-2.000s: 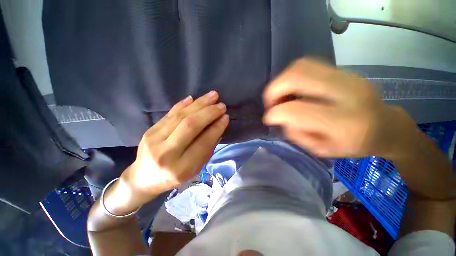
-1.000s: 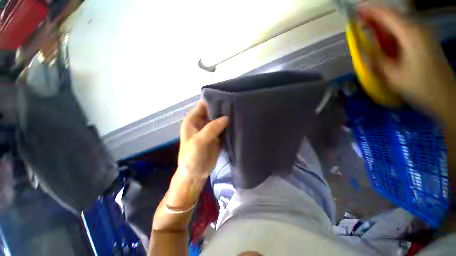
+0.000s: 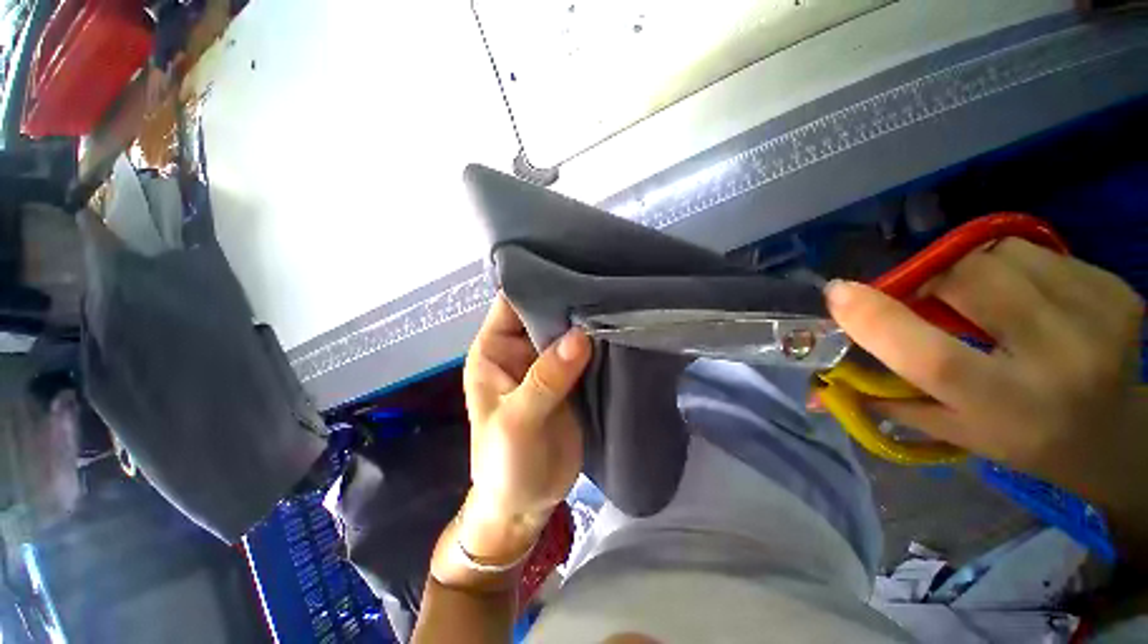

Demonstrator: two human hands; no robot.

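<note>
A dark grey garment panel (image 3: 630, 292), folded over, hangs over the wearer's lap in front of the table edge. My left hand (image 3: 519, 415) pinches the panel at its left side, thumb on top. My right hand (image 3: 995, 352) holds the scissors (image 3: 796, 340), with a red and a yellow handle loop. The blades point left and lie against the folded cloth, their tips close to my left thumb. The blades look nearly closed. Whether cloth is between them I cannot tell.
The white table (image 3: 365, 164) has a grey front edge with a printed ruler (image 3: 831, 157). Dark grey pieces (image 3: 189, 377) hang at the left table edge. A red basket (image 3: 88, 63) is at the left rear. A blue crate (image 3: 1051, 503) is at the lower right, partly behind my right arm.
The scissors, raised at the right a second ago, now lie against the panel. Two seconds ago the panel lay spread on the table under my left hand; now it is folded and held up.
</note>
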